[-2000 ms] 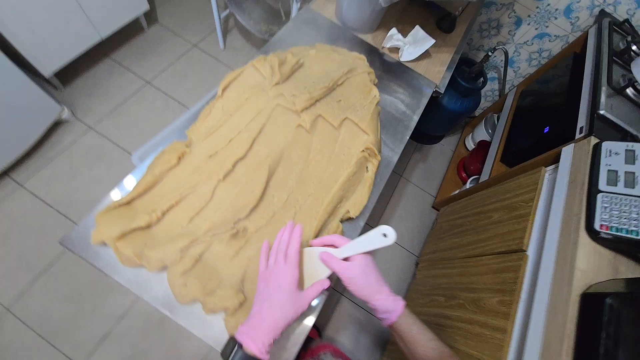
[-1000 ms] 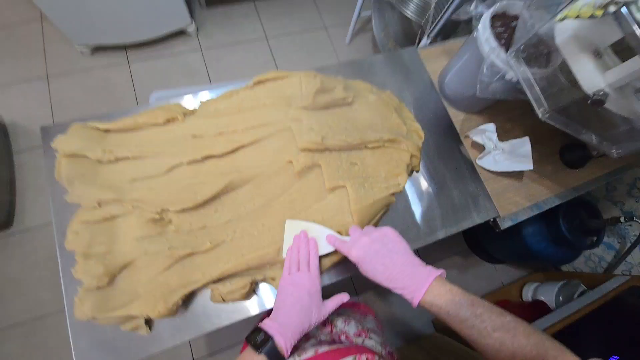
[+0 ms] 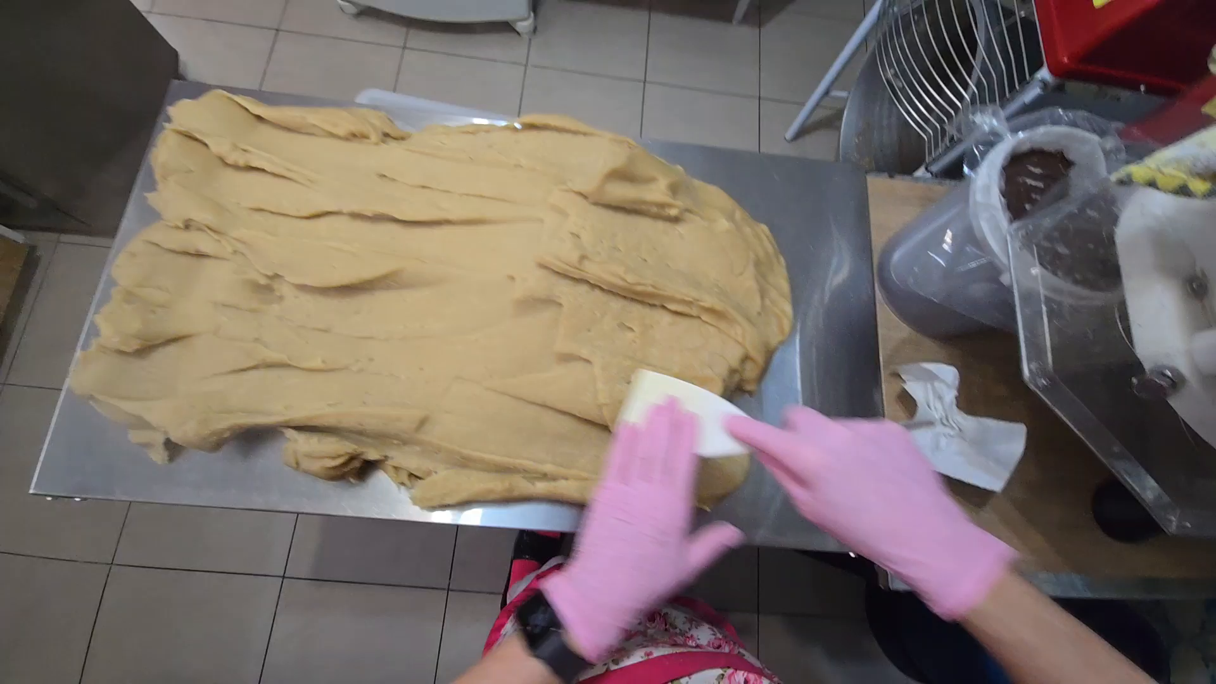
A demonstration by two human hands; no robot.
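A wide slab of tan dough [image 3: 399, 304] lies spread in folds over a stainless steel table [image 3: 836, 285]. My right hand [image 3: 864, 494], in a pink glove, grips the handle of a white plastic scraper [image 3: 708, 418] at the dough's lower right part. The handle is mostly hidden in my fingers. My left hand [image 3: 646, 522], also gloved in pink and with a black watch at the wrist, lays its fingertips on the scraper's blade; its thumb is spread out and it grips nothing.
Right of the steel table stands a wooden-topped table [image 3: 1035, 570] with a crumpled white paper [image 3: 964, 432], a lined bucket [image 3: 959, 256] of dark brown stuff and a machine with a clear guard [image 3: 1073, 380]. A wire guard [image 3: 940, 66] is behind them.
The view has turned a great deal. Both hands stay at the scraper near the dough's edge, and the left fingers remain against its blade.
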